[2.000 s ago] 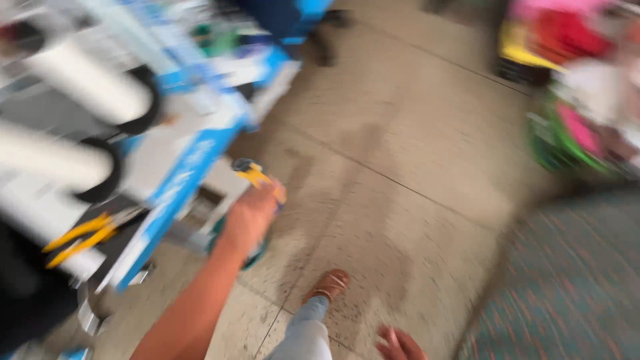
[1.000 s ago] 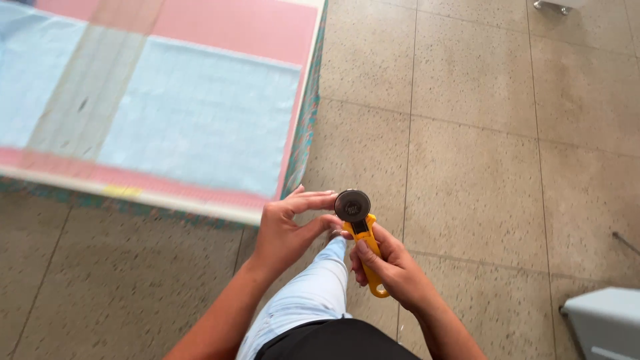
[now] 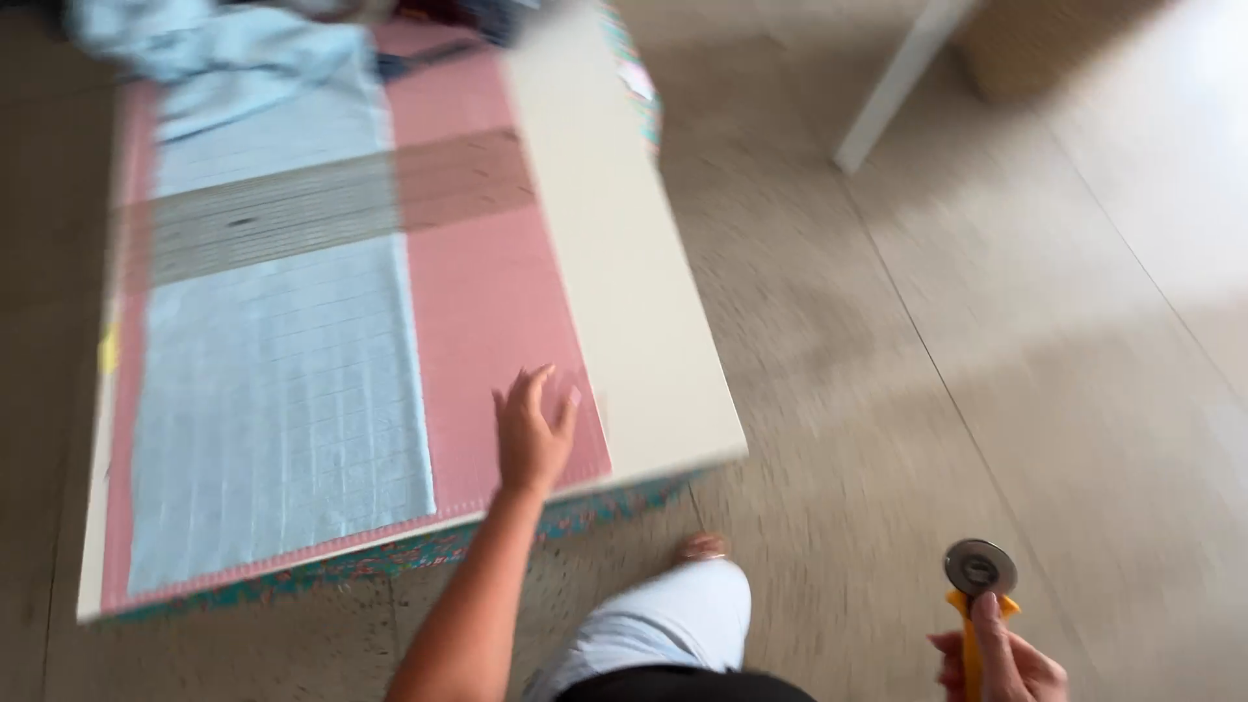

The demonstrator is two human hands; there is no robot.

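Note:
My right hand (image 3: 1004, 653) grips the yellow handle of a rotary cutter (image 3: 980, 570), its round metal blade bare and pointing up, out over the floor. Fingers apart and holding nothing, my left hand (image 3: 534, 429) is over the pink cutting mat (image 3: 487, 322) near its lower right corner; whether it touches the mat I cannot tell. Light blue fabric (image 3: 283, 390) lies flat on the mat, bunched up at the far end. Across fabric and mat lies a clear ruler (image 3: 331, 210) with marked lines.
The mat rests on a white-topped table (image 3: 624, 292) with a patterned cloth (image 3: 409, 556) hanging below its edge. Dark cloth items lie at the far end. A white leg (image 3: 897, 93) and a blurred brown object (image 3: 1043, 44) stand at the upper right.
My hands have moved apart; one second ago both were at the cutter. My left hand is now over the mat. The view has swung, and more of the table shows.

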